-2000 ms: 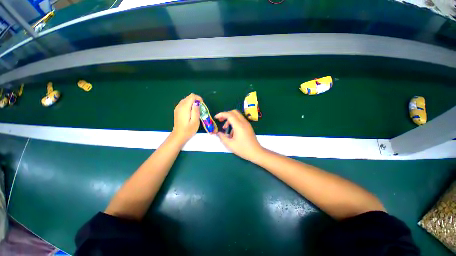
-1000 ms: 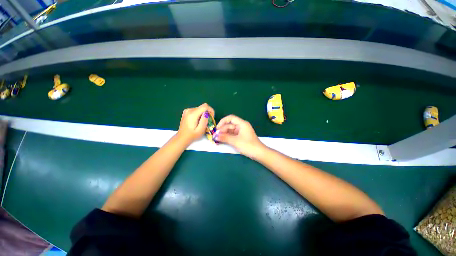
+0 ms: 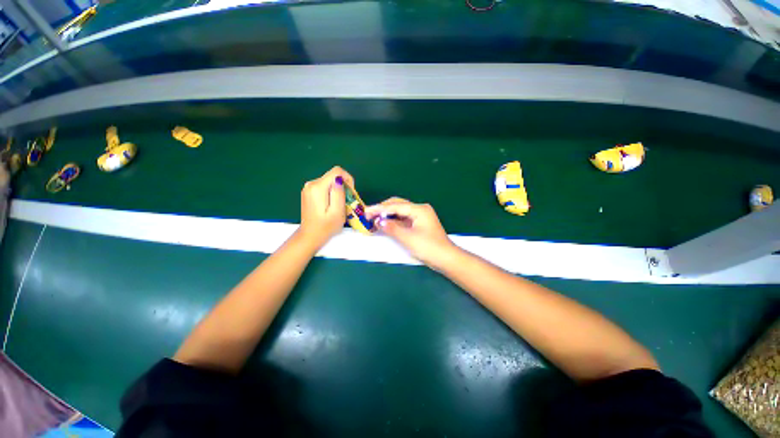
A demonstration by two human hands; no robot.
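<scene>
My left hand (image 3: 323, 207) holds a yellow opened shell (image 3: 356, 212) above the belt's near edge, hollow side up, with dark, blue and red contents. My right hand (image 3: 412, 229) is at the shell's lower right end, thumb and fingertips pinched together around something small and dark that I cannot make out. Both wrists are over the white side rail (image 3: 547, 256). The fingers partly hide the shell.
Yellow car body shells lie on the green belt at right (image 3: 512, 188), (image 3: 619, 158) and far right (image 3: 760, 198). At left lie a flat yellow chassis (image 3: 187, 136), a shell (image 3: 117, 157) and an opened shell (image 3: 63, 178). A grey post (image 3: 727, 229) and bag of small parts (image 3: 754, 383) are at right.
The pieces on the belt have moved right, and another opened shell has come in at left. My right hand has closed from spread fingers to a pinch at the shell.
</scene>
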